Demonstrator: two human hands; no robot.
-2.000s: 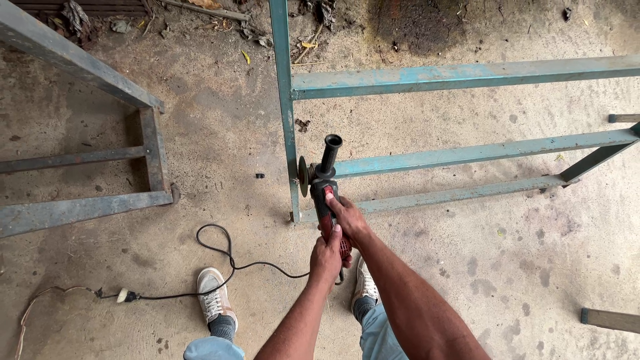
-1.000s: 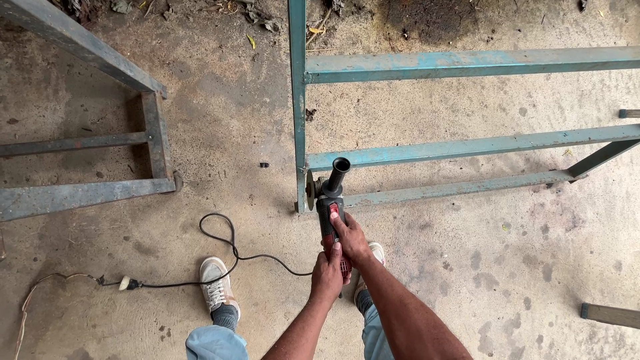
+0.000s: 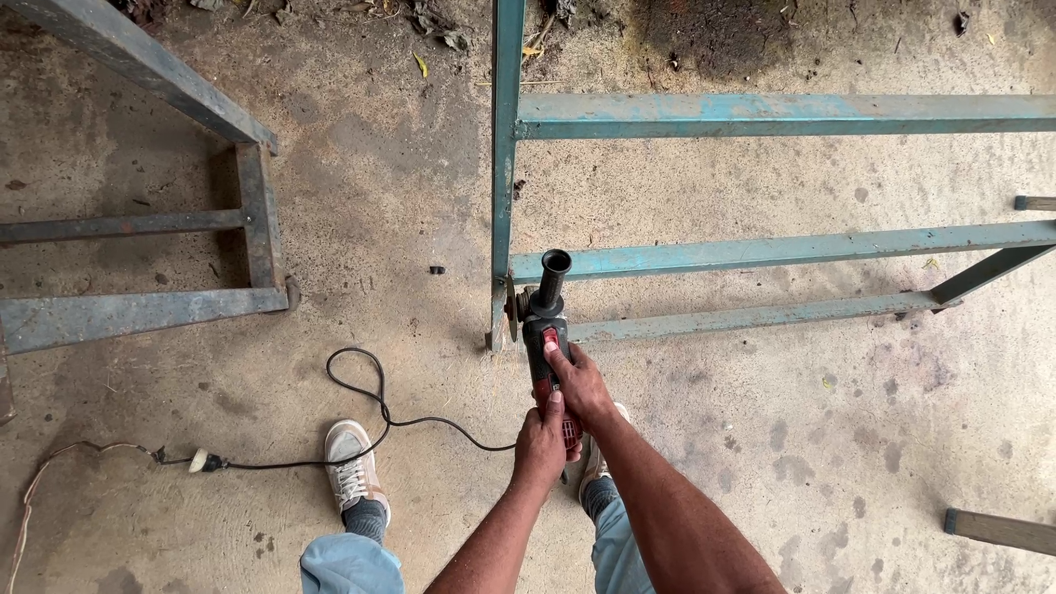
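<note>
Both hands hold a red and black angle grinder (image 3: 544, 330) in the middle of the head view. My left hand (image 3: 542, 439) grips the rear of its body, and my right hand (image 3: 584, 384) wraps the body farther forward, its thumb on the red switch. The black side handle (image 3: 553, 279) points up, held by neither hand. The grinder's disc (image 3: 512, 308) stands on edge against the lower end of a teal-painted metal frame (image 3: 504, 181), beside the joint with a crossbar (image 3: 742, 251). Faint sparks show on the floor below the disc.
A grey metal frame (image 3: 140, 312) stands at the left. The black power cord (image 3: 437, 421) loops over the concrete and crosses my left shoe (image 3: 351, 454), joining a pale connector (image 3: 199, 460). A bar end (image 3: 998, 528) lies at lower right. Dry leaves (image 3: 433, 25) lie at the top.
Since the earliest frame the disc has come closer to the end of the teal frame, and faint sparks now show below it. Both hands have kept their hold on the grinder.
</note>
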